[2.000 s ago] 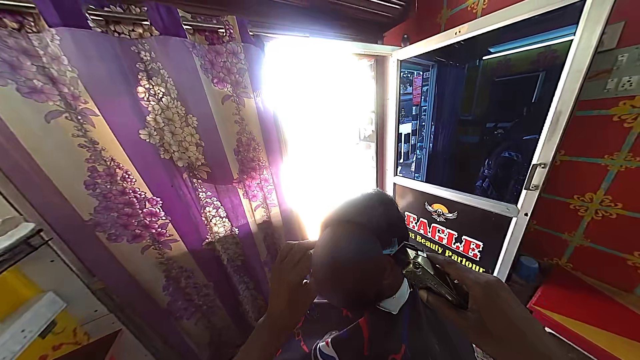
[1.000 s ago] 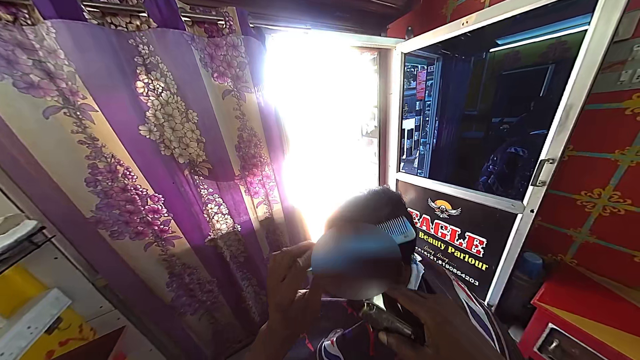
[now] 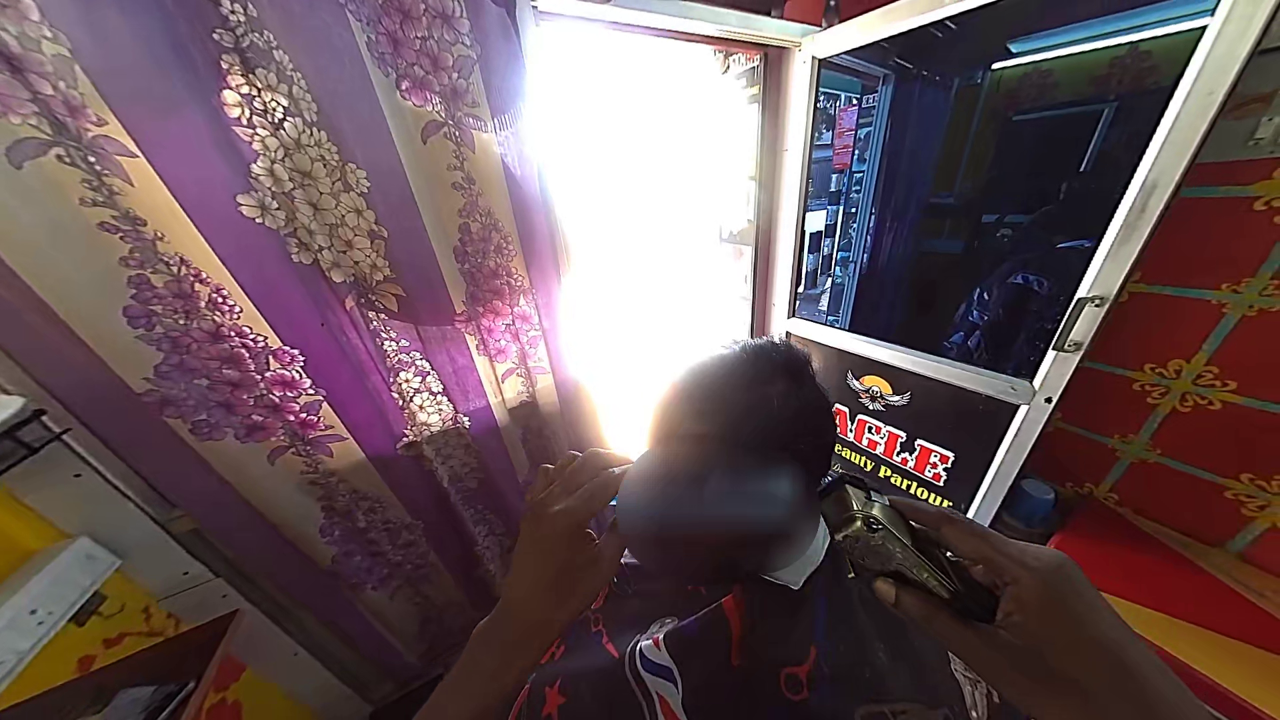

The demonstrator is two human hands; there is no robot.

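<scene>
A seated person's head with short dark hair is at the middle, partly blurred. A dark barber's cape with red and white prints covers the shoulders, and a white neck strip shows at the neck. My right hand grips a gold-toned hair clipper, its blade end close to the right side of the head. At the left side, my left hand has its fingers around a blue comb, of which only a sliver shows; the rest is hidden by the head and the blur.
A purple and cream floral curtain hangs at the left beside a bright doorway. The glazed door stands ajar at the right. Near it are a blue cup-like container and a red and yellow surface. An open drawer is at lower left.
The blue comb, seen across the head one second ago, is now nearly hidden. The clipper has moved from low in front of the head to its right side, with my right hand.
</scene>
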